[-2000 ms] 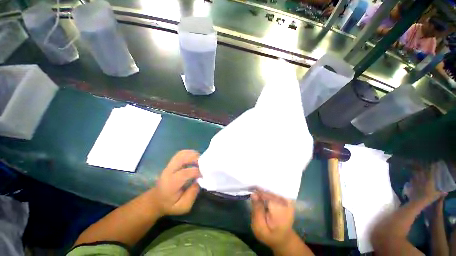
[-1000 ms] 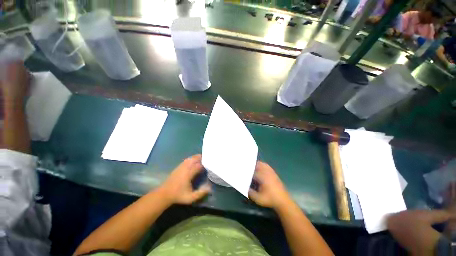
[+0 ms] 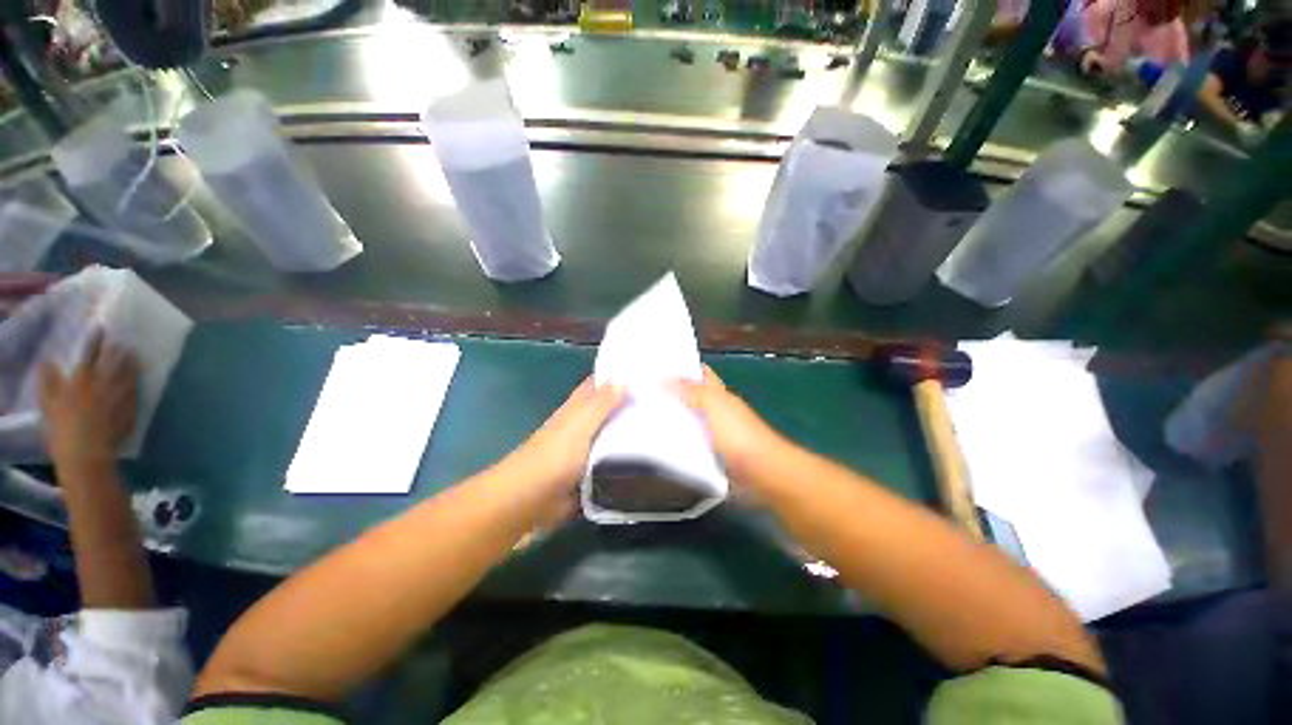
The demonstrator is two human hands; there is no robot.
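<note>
A white wrapping sheet [image 3: 645, 425] is around a dark unit [image 3: 649, 489] on the green bench in front of me. The unit's dark end shows in the sheet's near opening, and a pointed corner of the sheet stands up at the far side. My left hand [image 3: 584, 425] holds the left side and my right hand [image 3: 720, 425] holds the right side; the fingers of both are partly hidden. A stack of white sheets [image 3: 376, 417] lies to the left.
Wrapped units [image 3: 493, 177] stand on the dark conveyor, with a bare dark unit [image 3: 918, 234] at right. A mallet [image 3: 947, 446] lies beside loose sheets [image 3: 1049, 453]. A neighbour's hand [image 3: 92, 404] is on a white bin [image 3: 142, 340] at left; another arm shows at the right edge.
The sheet, raised and spread two seconds ago, is now wrapped close around the unit. My hands have moved forward along its sides. The left neighbour's hand has moved onto the bin.
</note>
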